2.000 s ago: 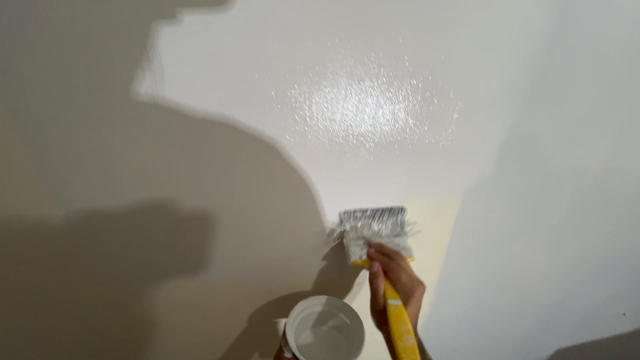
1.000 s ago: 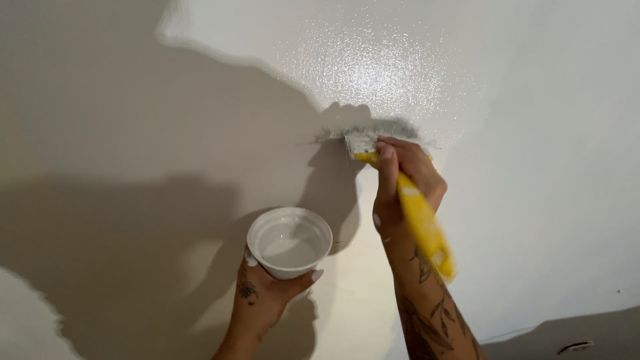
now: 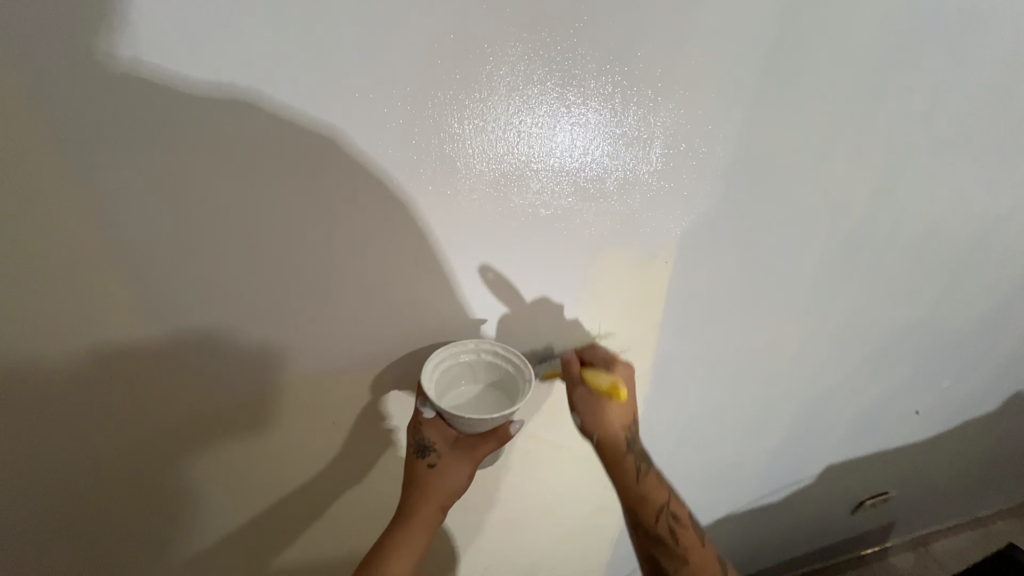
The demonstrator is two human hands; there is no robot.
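My left hand holds a white plastic tub from below, tilted so its opening faces me; light paint lies inside. Just right of the tub, my right hand grips a paintbrush with a yellow handle. The brush is blurred, its bristles partly hidden by my fingers, and whether they touch the wall I cannot tell. Behind both hands is the wall, with a glossy, wet-looking patch above and a pale yellow area around and below the hands.
Shadows of my body and arms cover the wall's left side. At the lower right, a small wall fitting sits above the wall's bottom edge and the floor. A dark object shows in the corner.
My right hand has moved down from the wet patch to beside the tub, and the brush handle now points another way. The tub, partly cut off two seconds ago, is fully in view.
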